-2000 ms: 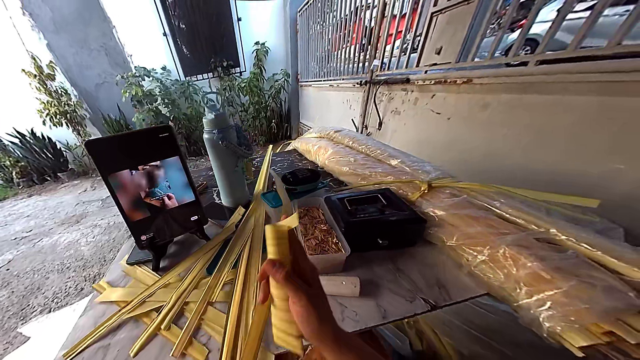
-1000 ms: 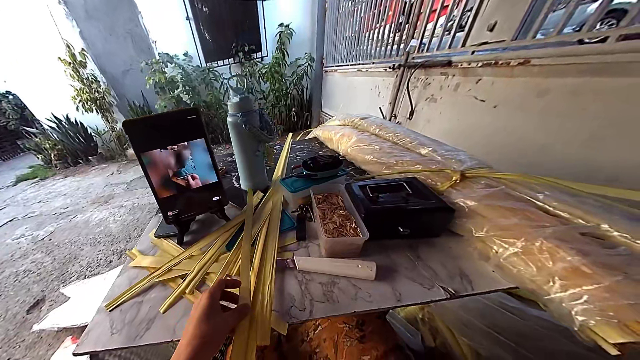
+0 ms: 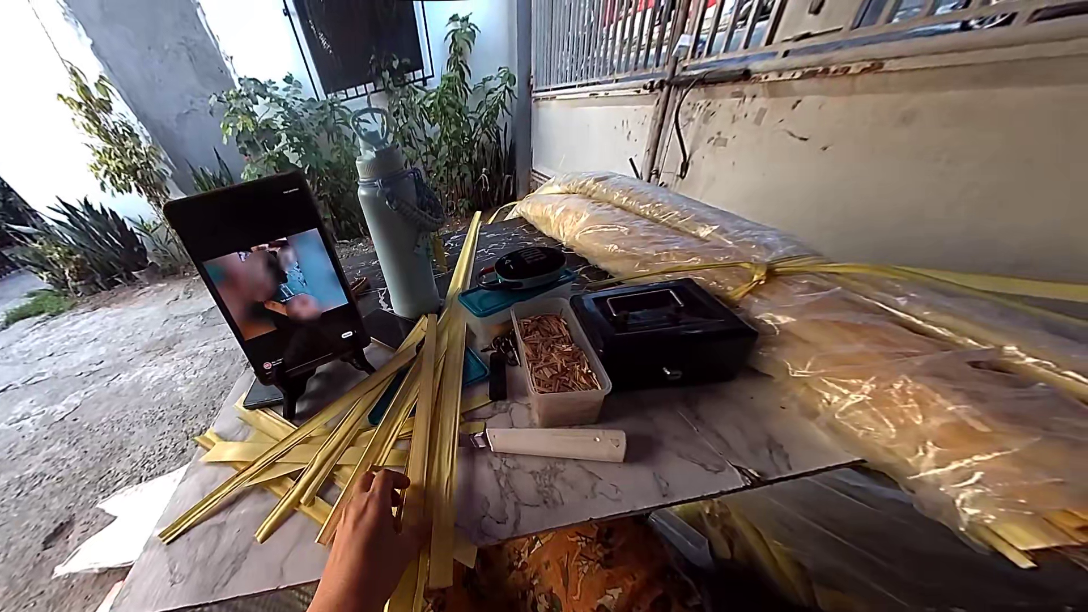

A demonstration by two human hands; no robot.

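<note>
My left hand [image 3: 371,529] reaches in from the bottom edge, its fingers and thumb closed around a flat yellow leaf strip [image 3: 422,408] near the front of the table. More long yellow strips [image 3: 340,450] fan out beneath and beside it, some folded lengthwise, some crossing. A knife's pale handle [image 3: 557,444] lies right of the strips, its blade end partly hidden by them. My right hand is out of view.
Behind the strips stand a tablet [image 3: 268,280] on a stand and a pale green bottle [image 3: 398,234]. A plastic tub of brown chips [image 3: 568,408], a black metal box [image 3: 667,336] and plastic-wrapped bundles [image 3: 816,340] occupy the right side. The table's marbled front edge [image 3: 680,500] runs above patterned cloth.
Two seconds ago a hand held a folded yellow leaf piece upright; that piece is no longer seen in a hand. My left hand now grips a strip in the pile. The view has shifted.
</note>
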